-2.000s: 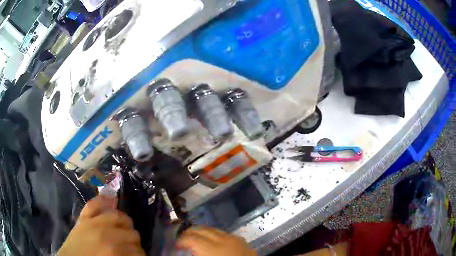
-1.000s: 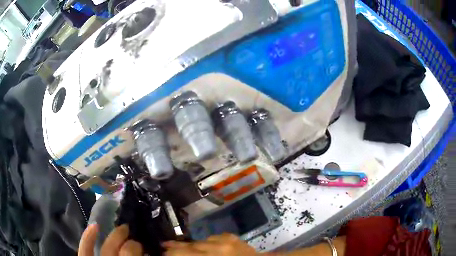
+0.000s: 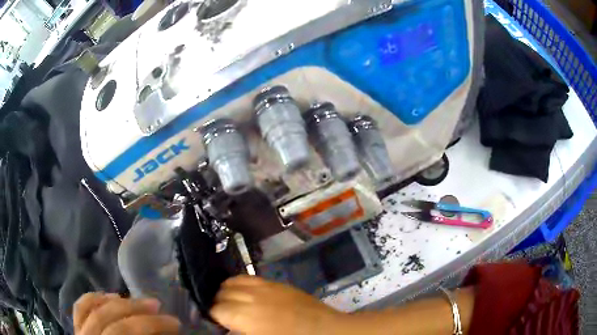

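The white overlock machine (image 3: 163,105) with JACK lettering stands in front of me. A black piece of cloth (image 3: 196,262) lies bunched under the presser foot and needle area (image 3: 213,226). My right hand (image 3: 268,304) pinches its near right edge with the fingertips. My left hand (image 3: 124,317) is at the bottom left, cut off by the picture's edge, with fingers curled beside the smooth grey cloth plate (image 3: 147,252); what lies under its fingers is hidden. The dark grey garment (image 3: 65,190) is heaped left of the machine, with a pale stitched line.
Snips with blue and pink handles (image 3: 458,214) lie right of the machine by a round disc (image 3: 449,201). Black lint specks the white table (image 3: 419,245). Folded black pieces (image 3: 520,124) lie at the right. A blue basket (image 3: 563,46) stands beyond. A grey tray (image 3: 373,258) sits under the machine's front.
The camera view has shifted. My left hand has moved down and away from the needle area, baring the cloth plate. My right hand has come up closer to the black cloth.
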